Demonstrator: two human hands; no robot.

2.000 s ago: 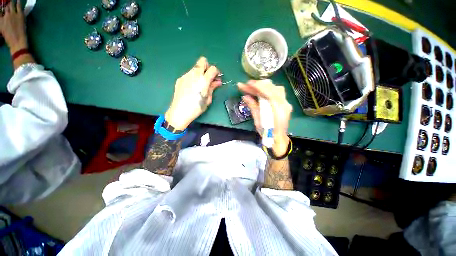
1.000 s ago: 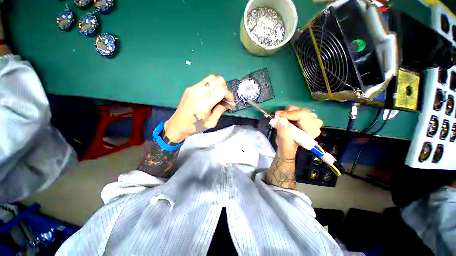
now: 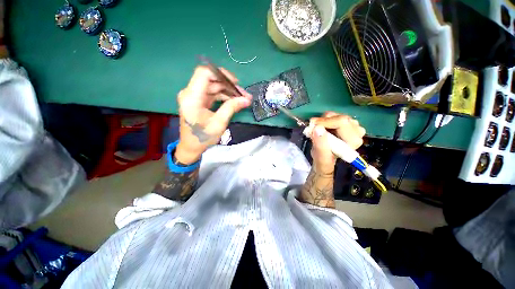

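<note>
A round circuit board (image 3: 278,93) with a silvery top sits on a small dark holding fixture (image 3: 297,82) near the bench's front edge. My right hand (image 3: 334,135) is shut on a white soldering iron (image 3: 337,148), its metal tip at the board's lower edge. My left hand (image 3: 204,107), left of the fixture, is shut on dark tweezers (image 3: 221,75); they look blurred, and their lower end is near my fingertips. A thin curved silvery solder wire (image 3: 232,55) lies on the green mat above my left hand.
A cream cup (image 3: 295,44) of silvery bits stands behind the fixture. A black fume fan (image 3: 378,53) and a yellow sponge plate (image 3: 464,91) are right. A white tray (image 3: 473,163) is far right. Several round boards (image 3: 111,43) lie at left. A co-worker's sleeve (image 3: 31,121) is far left.
My left hand has moved slightly left and now shows the tweezers. The solder wire now lies on the mat. The iron's tip stays at the board; the whole view has shifted a little.
</note>
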